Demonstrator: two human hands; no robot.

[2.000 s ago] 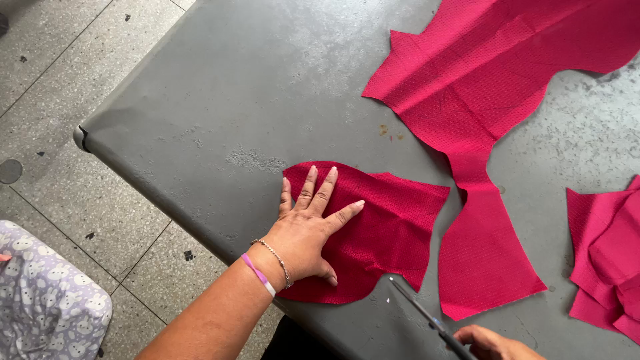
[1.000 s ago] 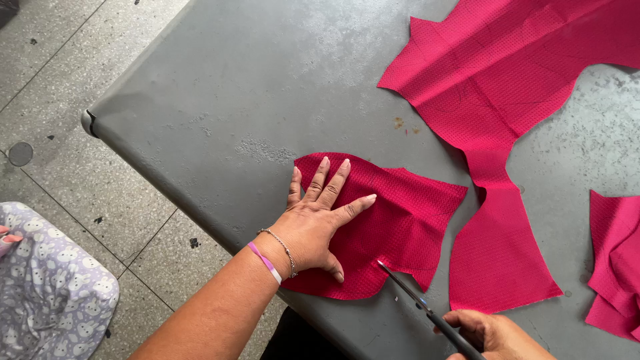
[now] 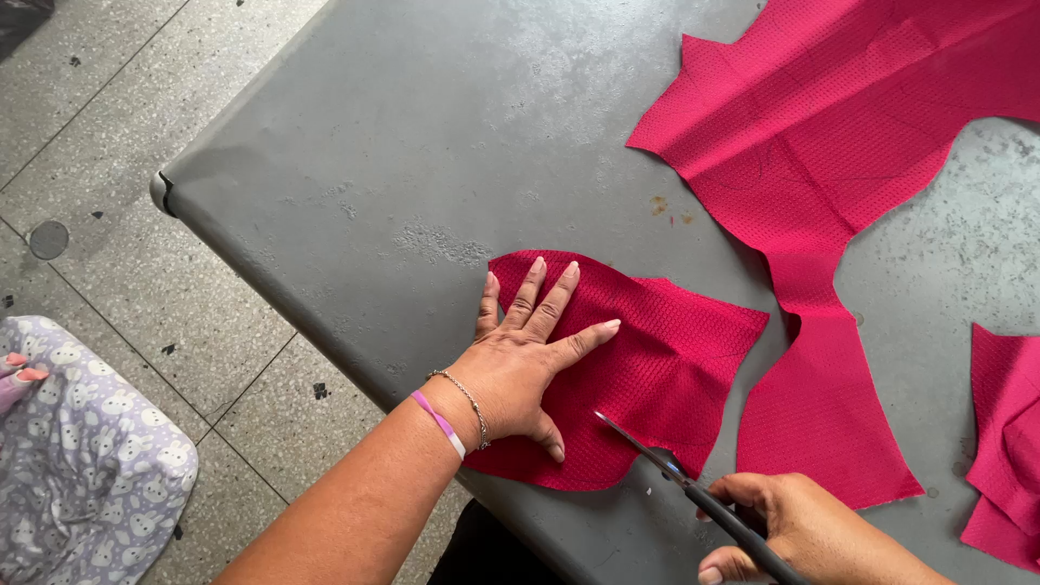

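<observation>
My left hand (image 3: 528,357) lies flat with spread fingers on a dark pink textured fabric piece (image 3: 650,366), near the grey table's edge. The fabric has a curved left side and some soft folds. In my right hand (image 3: 780,520) are scissors with black handles (image 3: 731,520), their blades (image 3: 642,445) at the fabric's lower edge with one blade lying over it; the other blade is mostly hidden. My right fingers are wrapped around the handles, partly out of sight.
A larger pink fabric sheet (image 3: 821,146) with faint drawn lines lies at the upper right. More pink pieces (image 3: 1007,439) lie at the right edge. The grey table (image 3: 390,162) has a capped corner (image 3: 162,193). A bunny-print cloth (image 3: 106,455) lies beyond it at the lower left.
The scissors, beside the fabric's lower edge two seconds ago, have moved up and left onto the fabric. My left hand stays spread on the piece.
</observation>
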